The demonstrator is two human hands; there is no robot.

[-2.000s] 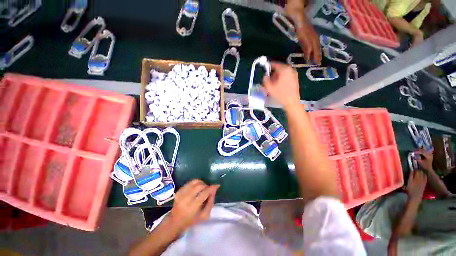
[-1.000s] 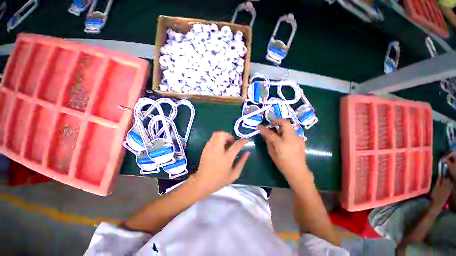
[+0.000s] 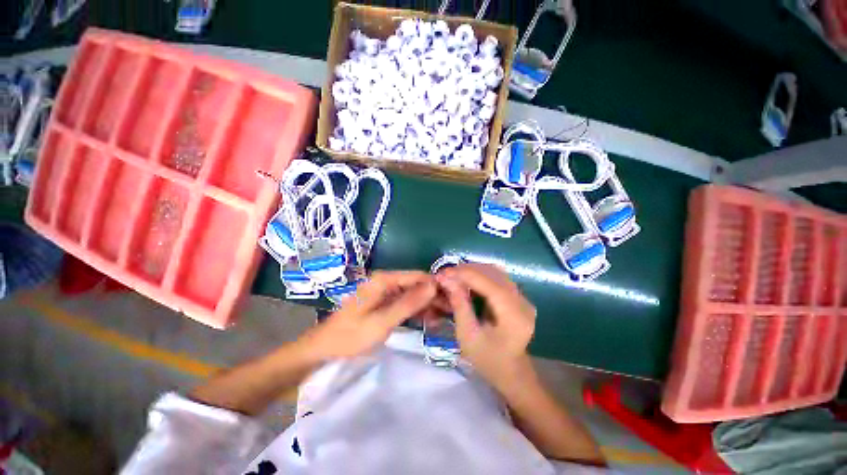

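Observation:
My left hand (image 3: 385, 301) and my right hand (image 3: 492, 315) meet at the near edge of the green surface, fingertips together. Between and below them is a looped frame (image 3: 441, 341), its loop end at the fingertips and its blue-and-clear base hanging down towards my lap. My fingers hide most of its middle; any small part pinched there is too small to tell. A pile of overlapping frames (image 3: 322, 260) lies left of my hands. A second group of frames (image 3: 583, 253) lies to the right.
The box of white fittings (image 3: 418, 93) stands beyond my hands. Pink compartment trays stand at left (image 3: 158, 172) and right (image 3: 775, 306). Behind a pale rail (image 3: 631, 147), frames lie on the dark green belt (image 3: 669, 74). A red stool and part of a person's clothing show at lower right.
The view has shifted, so the box and trays sit differently. My right hand has left the right-hand frame group with one frame, and both hands have come together at its loop.

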